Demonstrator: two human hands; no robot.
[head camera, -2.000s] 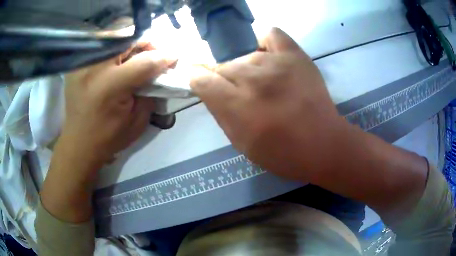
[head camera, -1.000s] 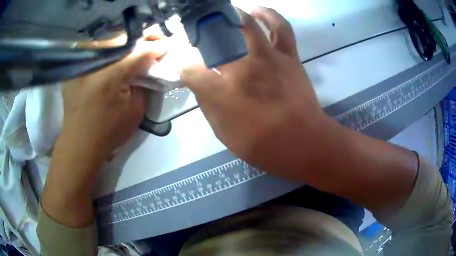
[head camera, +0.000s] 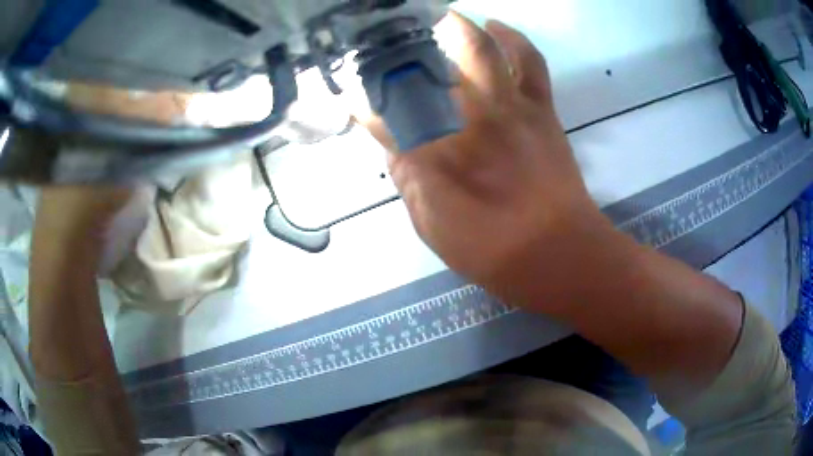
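Observation:
White cloth (head camera: 201, 236) hangs in loose folds on the machine bed at the left. A brightly lit part of it (head camera: 316, 116) lies under the needle area, washed out by the lamp. My left hand (head camera: 129, 102) is at the upper left, largely hidden behind the shiny curved metal bar (head camera: 178, 156); its grip cannot be seen. My right hand (head camera: 499, 160) is bent around the right side of the grey-blue block (head camera: 414, 102) that hangs from the machine head. Its thumb and fingertips are partly hidden behind that block, so its hold on the cloth is unclear.
The sewing machine head (head camera: 160, 44) covers the upper left. The grey table edge with a ruler scale (head camera: 401, 334) curves across the front. Black-handled snips (head camera: 753, 80) lie at the upper right beside a green cord. A rounded dark-edged piece (head camera: 299, 232) sits by the slide plate.
My left hand has moved left and away from the needle area, behind the bar. More cloth and slide plate now show. My right hand stays by the block. The machine head shows more.

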